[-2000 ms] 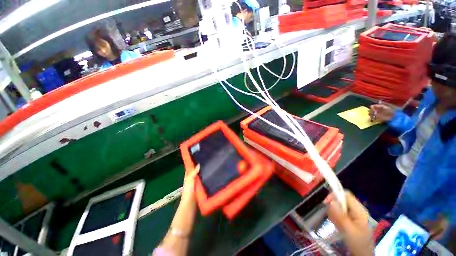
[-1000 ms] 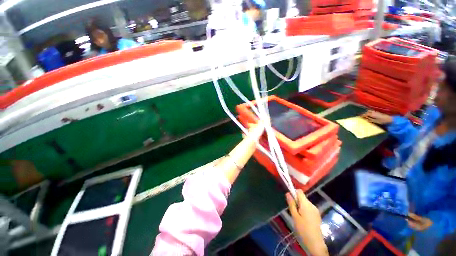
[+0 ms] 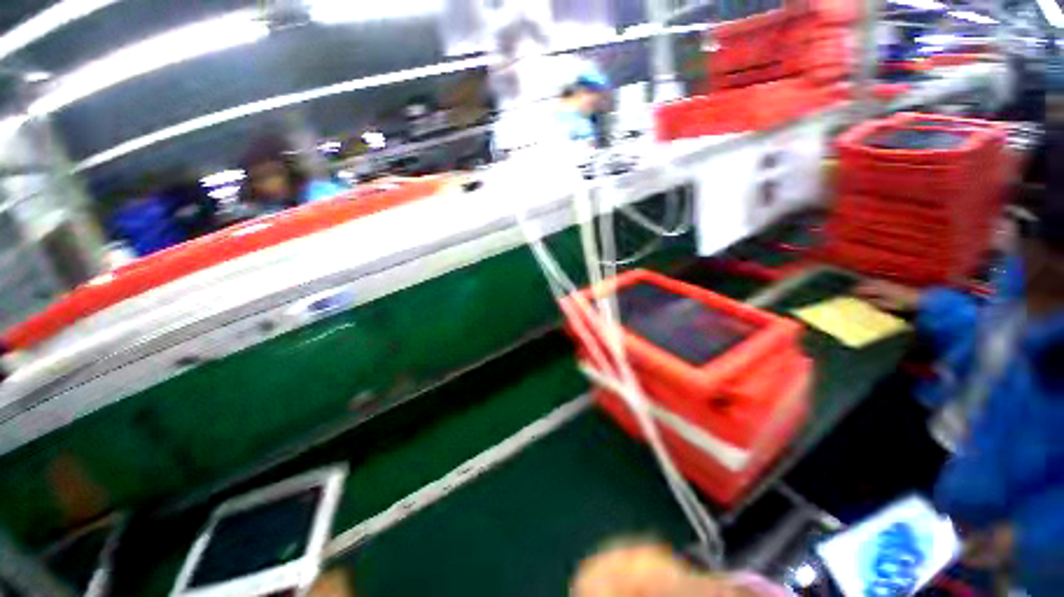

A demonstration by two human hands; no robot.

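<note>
A white foam tray (image 3: 331, 504) with a dark tablet (image 3: 257, 539) lies at the lower left on the green surface. A small blurred patch of my left hand (image 3: 334, 581) shows at its lower right corner; its fingers are hidden. My right hand (image 3: 630, 570) is blurred and cut off by the bottom edge, left of a pink sleeve. White cables (image 3: 636, 402) hang down in front of the red tray stack (image 3: 747, 402), their lower ends by that sleeve; whether they are held cannot be told. A dark tablet (image 3: 683, 323) sits in the stack's top tray.
A taller red tray stack (image 3: 916, 210) stands at the right behind a yellow sheet (image 3: 852, 321). A person in blue (image 3: 1003, 455) is at the right edge, near a lit tablet (image 3: 893, 548). A raised white shelf (image 3: 385, 251) runs along the back.
My left hand has left the stack and moved down to the white tray at the lower left. My right hand has moved down and left. The view has shifted and blurred.
</note>
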